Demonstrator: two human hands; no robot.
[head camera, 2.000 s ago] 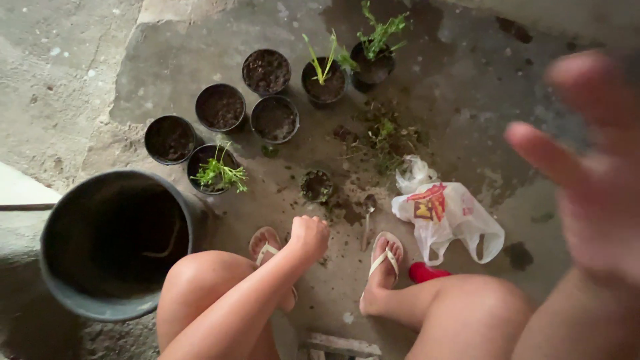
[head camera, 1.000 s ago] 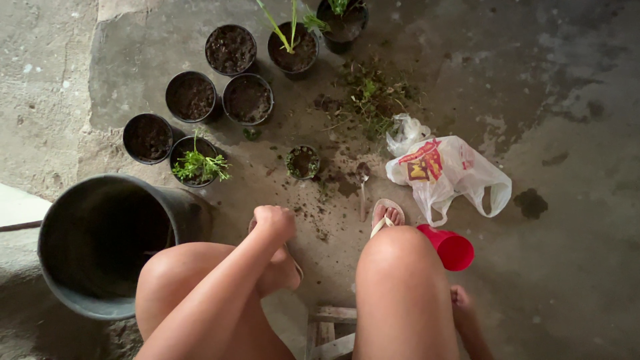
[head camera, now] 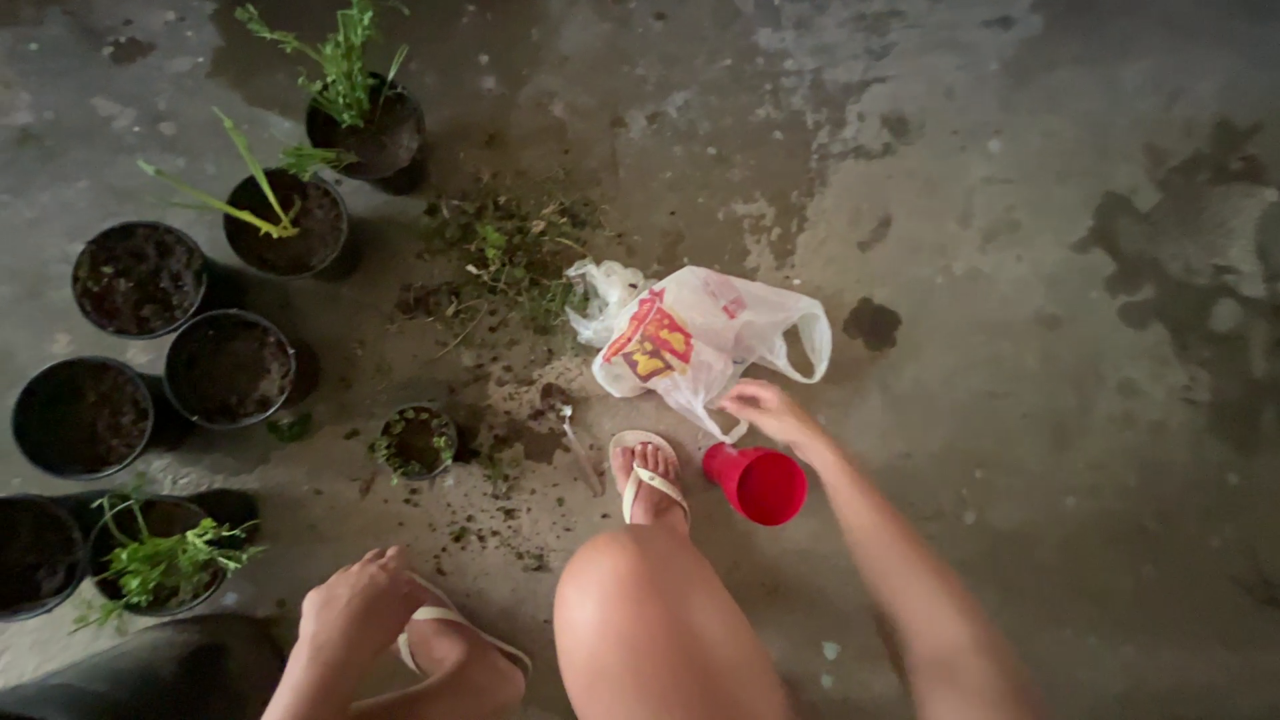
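Observation:
My right hand (head camera: 768, 412) is at the lower handle of a white plastic bag (head camera: 735, 315) with a red and yellow print; whether its fingers grip the handle I cannot tell. Just below that hand a red plastic vessel (head camera: 768, 486) lies on the floor. My left hand (head camera: 362, 600) rests over my left leg near the sandalled foot, its fingers curled and partly hidden, with nothing seen in it. Between my hands and the pots lie a small pot with little leaves (head camera: 416, 441) and a pale spoon-like tool (head camera: 580, 452).
Black pots of soil (head camera: 84, 417) stand at the left, some with green plants (head camera: 345, 75). Pulled weeds and loose soil (head camera: 515, 250) lie on the concrete floor beside the bag. A large dark bucket (head camera: 160, 670) is at the lower left. My sandalled foot (head camera: 650, 480) is beside the red vessel.
My right hand has moved from beside my right knee up to the bag. My left hand stays near my left leg. The view has shifted to the right.

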